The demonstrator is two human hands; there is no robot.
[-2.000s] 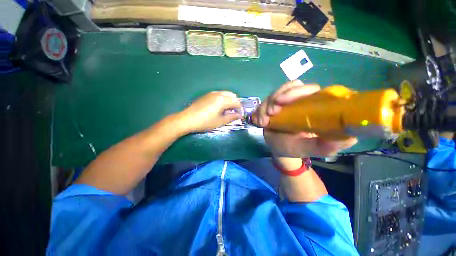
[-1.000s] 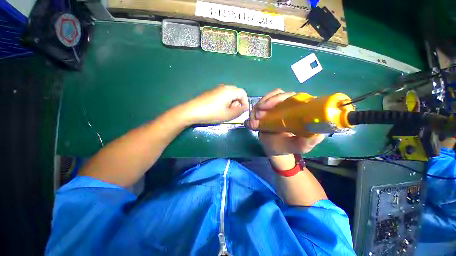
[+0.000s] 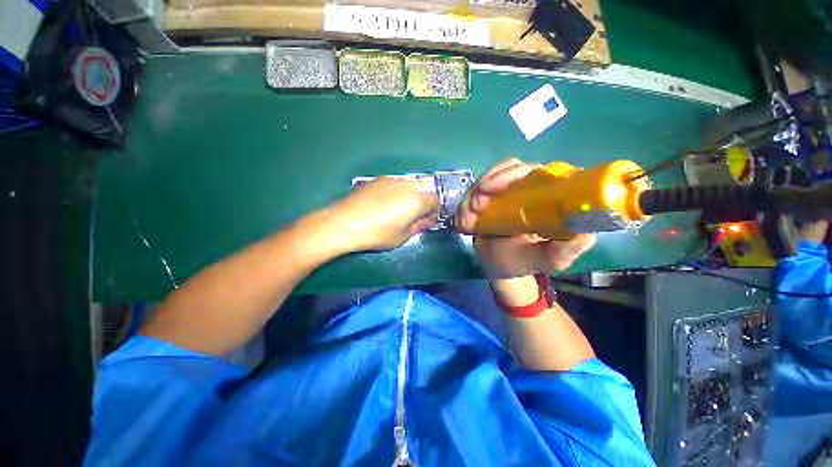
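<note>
The open handset (image 3: 453,190) lies on the green mat, its silvery inside showing between my hands. My left hand (image 3: 392,212) lies over the handset's left part and covers much of it; whether its fingers grip anything is hidden. My right hand (image 3: 506,219) is closed around the yellow-orange electric screwdriver (image 3: 566,202), held slanting with its front end at the handset's right part. The screwdriver's tip is hidden by my fingers. Its black ribbed cable runs off to the right.
Three screw trays (image 3: 372,73) stand at the back before the wooden board (image 3: 265,20). A white card (image 3: 538,112) lies back right. A fan (image 3: 95,77) is at left. A yellow-black box (image 3: 746,243) with a red light and a parts tray (image 3: 721,392) are at right. Another person's blue sleeve (image 3: 803,292) shows.
My left hand has shifted slightly down, uncovering the handset's upper edge. The screwdriver has swung more upright than two seconds ago. The box's red light now shows.
</note>
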